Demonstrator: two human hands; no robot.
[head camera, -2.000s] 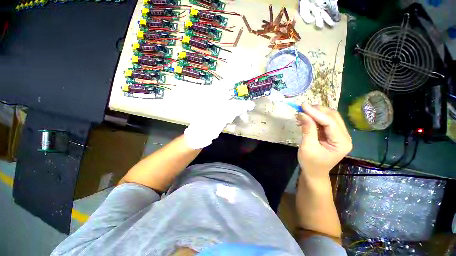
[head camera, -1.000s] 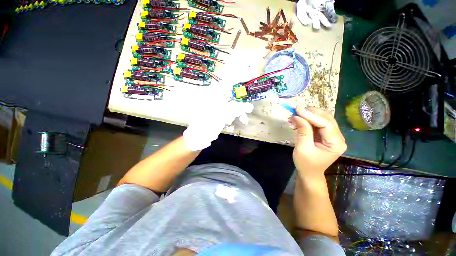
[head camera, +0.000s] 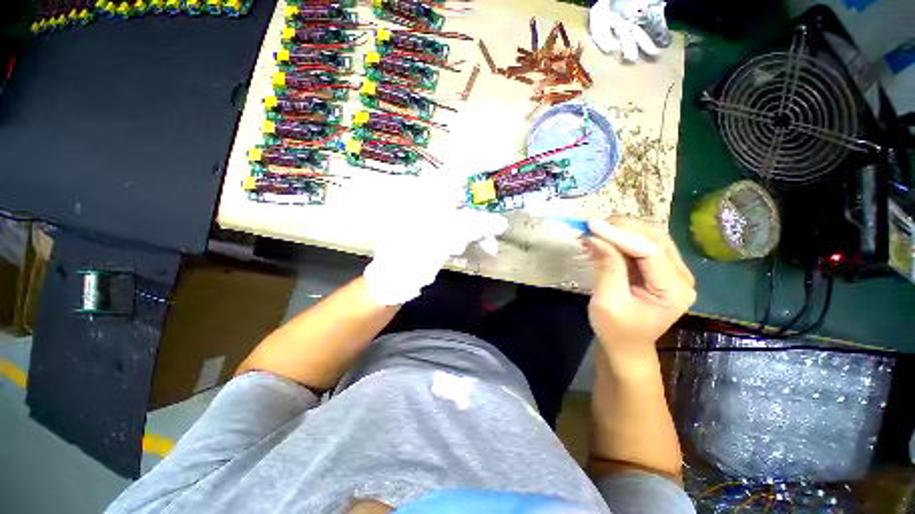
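Observation:
My left hand (head camera: 426, 251), in a white glove, holds a green circuit board (head camera: 527, 184) by its lower left part. The board has a yellow block, dark maroon parts, and red and black wires trailing up to the right. Its right end overlaps the round tub of whitish-grey paste (head camera: 599, 151). My bare right hand (head camera: 640, 281) pinches a small blue applicator (head camera: 572, 223) between thumb and finger, its pale tip pointing left just below the board. The glare hides the exact contact of tip and board.
Two columns of similar boards (head camera: 291, 105) lie on the cream board's left. Copper-coloured strips (head camera: 552, 62) are piled beyond the tub, with a crumpled white glove (head camera: 630, 28) at the far edge. Right are a yellowish round container (head camera: 732, 221) and fan grille (head camera: 786, 115). A solder reel (head camera: 92, 291) is left.
The blue applicator has turned from slanting to nearly level, and my right hand has shifted slightly left since the earliest frame. My left hand still holds the board in nearly the same place.

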